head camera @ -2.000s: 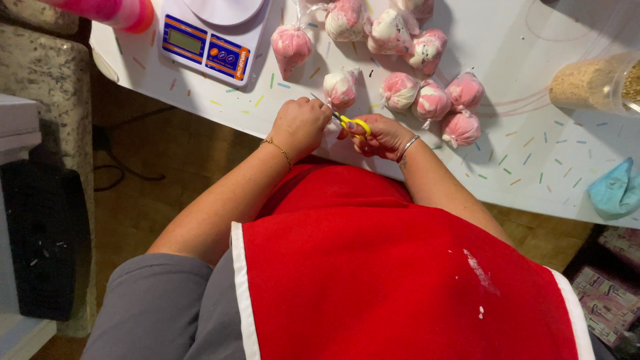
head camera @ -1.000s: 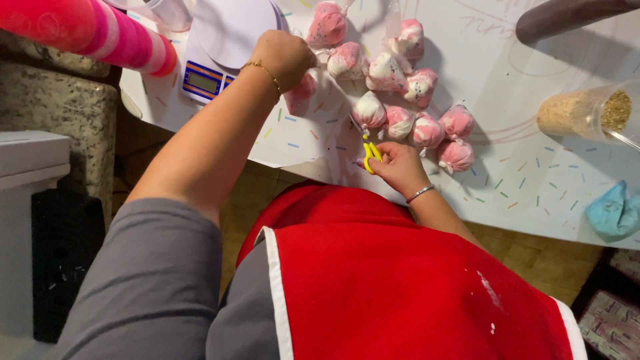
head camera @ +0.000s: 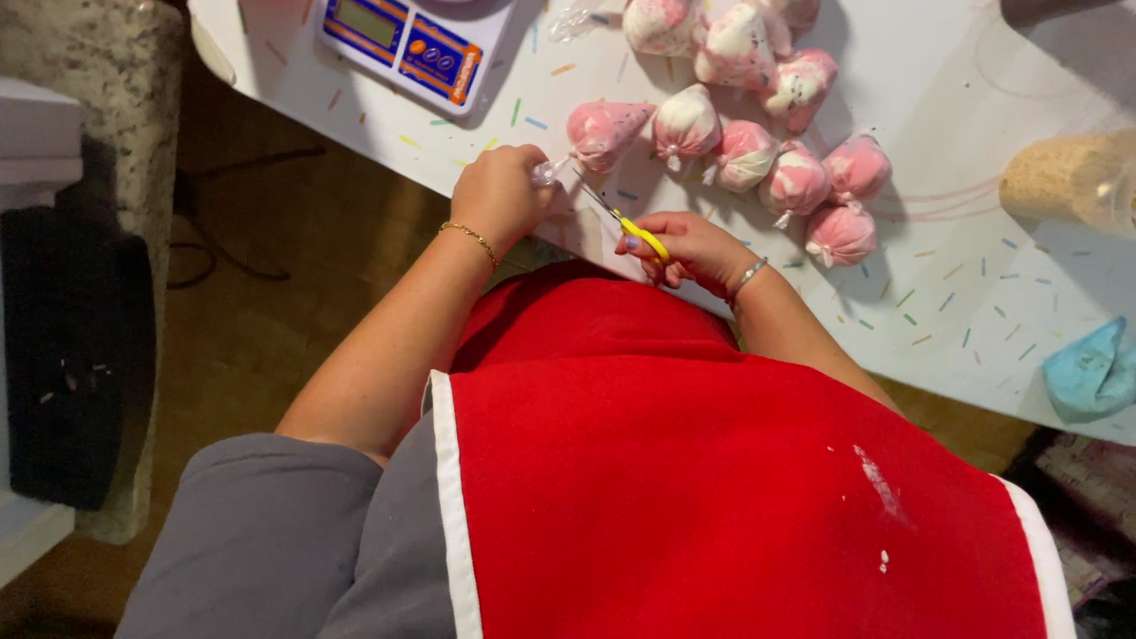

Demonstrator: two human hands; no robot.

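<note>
My left hand (head camera: 508, 191) pinches the twisted clear plastic end (head camera: 548, 170) of a pink filled bag (head camera: 607, 133) that lies at the table's near edge. My right hand (head camera: 692, 250) holds yellow-handled scissors (head camera: 641, 238); their blades point up and left at the neck of that bag. Whether the blades touch the plastic I cannot tell. To the right sit several tied bags of pink and white filling, among them a mostly white one (head camera: 686, 124) and a pink one (head camera: 840, 234). More bags, some with dark specks (head camera: 735, 49), lie behind them.
A digital kitchen scale (head camera: 404, 44) stands at the back left of the white table (head camera: 932, 311). Scraps of clear plastic (head camera: 572, 25) lie beside it. At the right are a clear container of tan crumbs (head camera: 1056, 182) and a crumpled blue item (head camera: 1090, 373). A stone ledge (head camera: 133, 53) is at far left.
My left hand has come back from beside the scale to the near edge and now grips the pink bag's end. The white-topped bag near the scissors one second ago now sits untouched among the others.
</note>
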